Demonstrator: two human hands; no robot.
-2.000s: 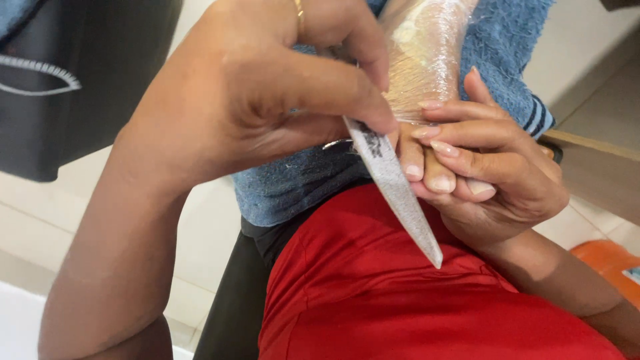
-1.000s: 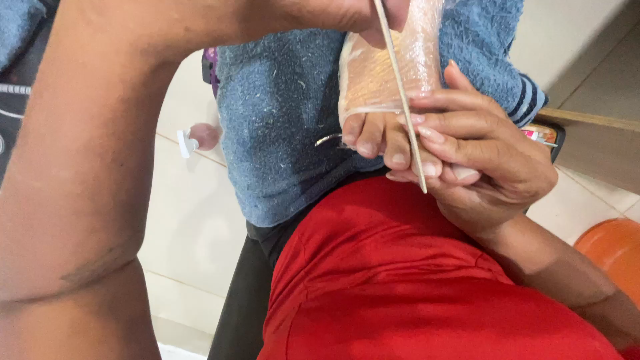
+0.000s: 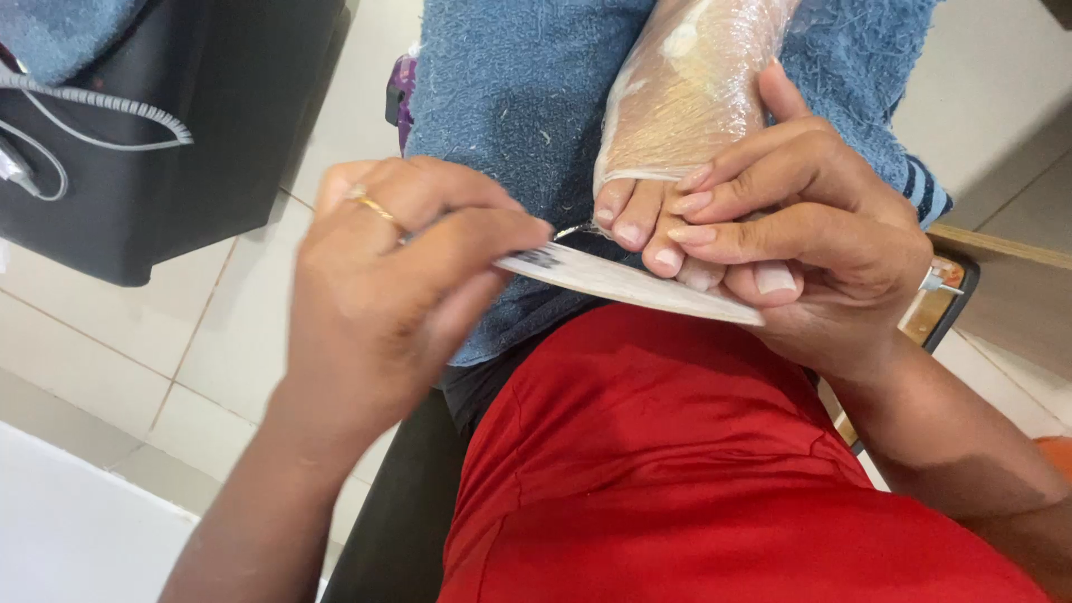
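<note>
My left hand (image 3: 402, 268), with a gold ring on one finger, pinches the dark-marked end of a pale nail file (image 3: 636, 283). The file slants down to the right, its far end close by the big toe. My right hand (image 3: 804, 218) grips the toes of another person's foot (image 3: 691, 100), its fingers over the top and its palm beside the big toe. Clear plastic film with white cream under it wraps the foot, leaving the toes bare. Below the foot lies a blue towel (image 3: 502, 109). A thin metal tool (image 3: 572, 230) shows partly between my left hand and the toes.
At upper left stands a black container (image 3: 226, 109) with a coiled white cable (image 3: 126, 102) over it. A wooden board (image 3: 1005, 293) and a dark-rimmed tray (image 3: 950, 289) are at the right. Red cloth (image 3: 670, 469) covers my lap. Something orange (image 3: 1057, 456) shows at the right edge.
My left hand was above the toes with the file pointing steeply down; it is now left of them, with the file lying flatter across the toe tips. My right hand still holds the toes.
</note>
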